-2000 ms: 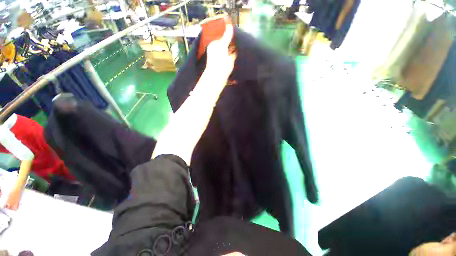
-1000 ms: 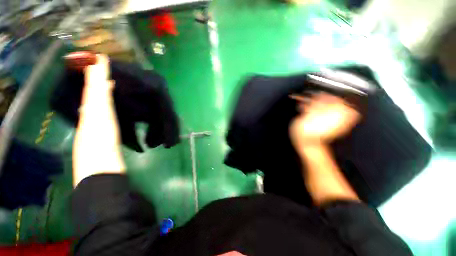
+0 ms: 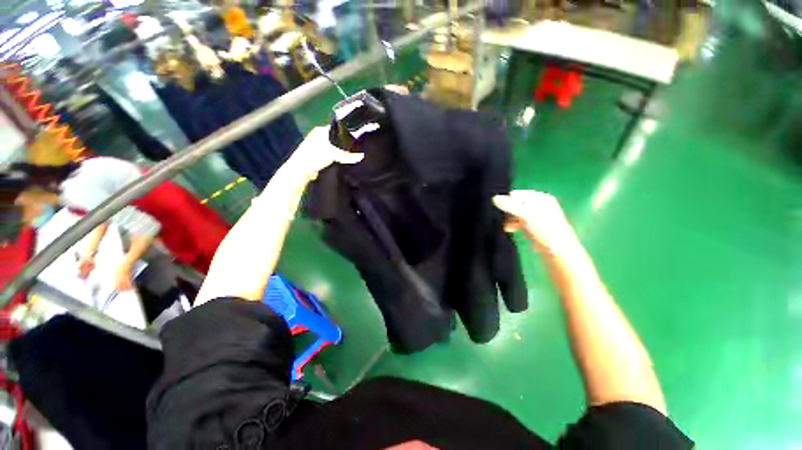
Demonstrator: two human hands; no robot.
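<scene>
A dark coat (image 3: 466, 176) hangs upright in front of me on a hanger (image 3: 356, 104) whose hook reaches up to the metal rail. Its front is open and the inside shows. My left hand (image 3: 321, 154) is at the coat's collar, fingers on the cloth near the hanger. My right hand (image 3: 532, 215) is at the coat's right-hand side, with fingertips pinched at the sleeve edge.
A metal rail (image 3: 220, 141) runs diagonally from lower left to the top. Blue stool (image 3: 299, 312) below it. Dark garments (image 3: 224, 114) hang beyond. A person (image 3: 110, 202) works at a table at left. Another table (image 3: 589, 44) and a red stool (image 3: 559, 85) stand at the back.
The view has swung toward the rail. The coat in my left hand is now up at the rail. My right hand has left the dark cloth on the right and is at this coat's side.
</scene>
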